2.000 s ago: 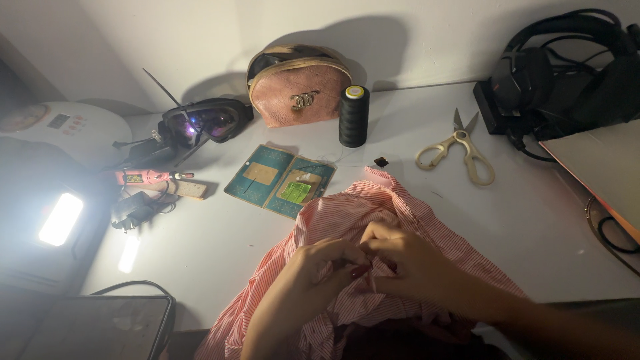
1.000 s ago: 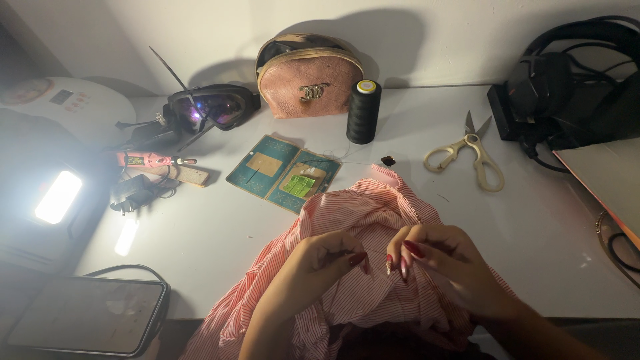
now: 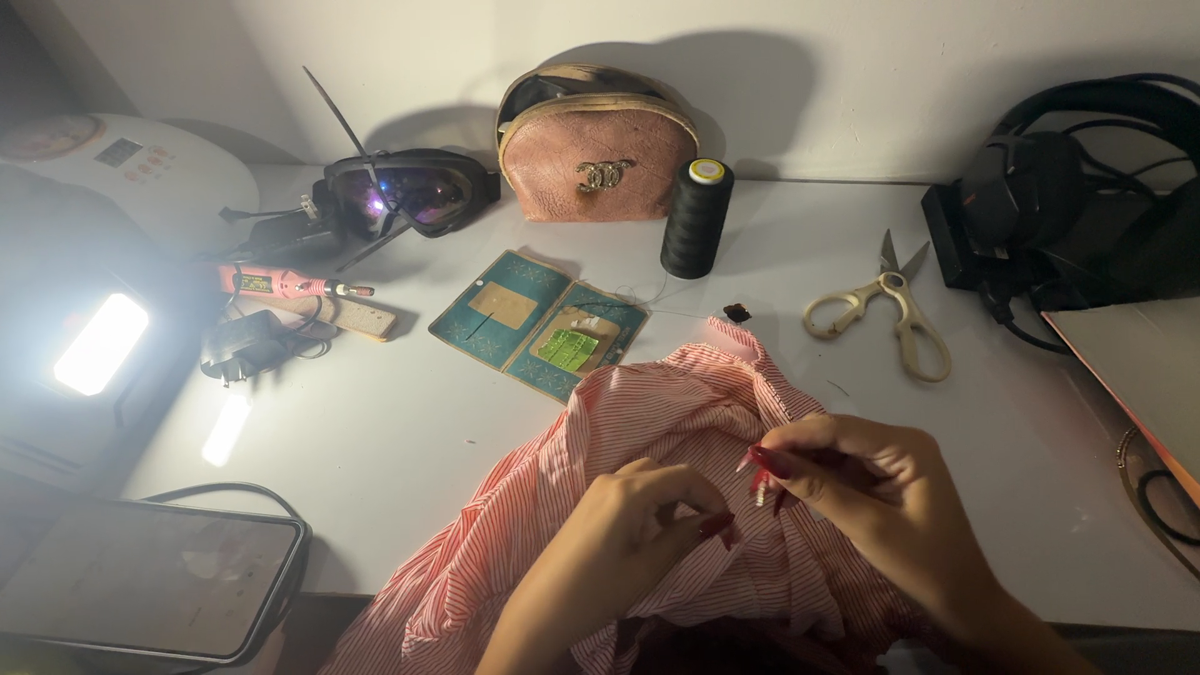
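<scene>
A red-and-white striped cloth garment (image 3: pixel 656 422) lies bunched over the desk's front edge, beneath both hands. My left hand (image 3: pixel 647 525) is over its middle, thumb and forefinger drawn together; whether they pinch something thin cannot be told. Just right of it, my right hand (image 3: pixel 844 478) is raised above the cloth with thumb and forefinger tips together; any needle or thread there is too fine to make out. Behind the cloth, a teal needle booklet (image 3: pixel 516 361) lies unfolded, with thin dark thread near it. A spool of black thread (image 3: pixel 696 225) stands upright behind. Scissors (image 3: pixel 891 305) lie with blades parted at right.
A pink pouch (image 3: pixel 600 164) and goggles (image 3: pixel 412 192) stand along the wall. At left are a lit lamp (image 3: pixel 101 344), a pink rotary tool (image 3: pixel 281 281), a plug adapter (image 3: pixel 239 347) and a phone (image 3: pixel 159 572). A headset (image 3: pixel 1031 187) sits at back right.
My hands were close together on the cloth two seconds ago; they are now apart, the right one raised to the right. The view has shifted slightly.
</scene>
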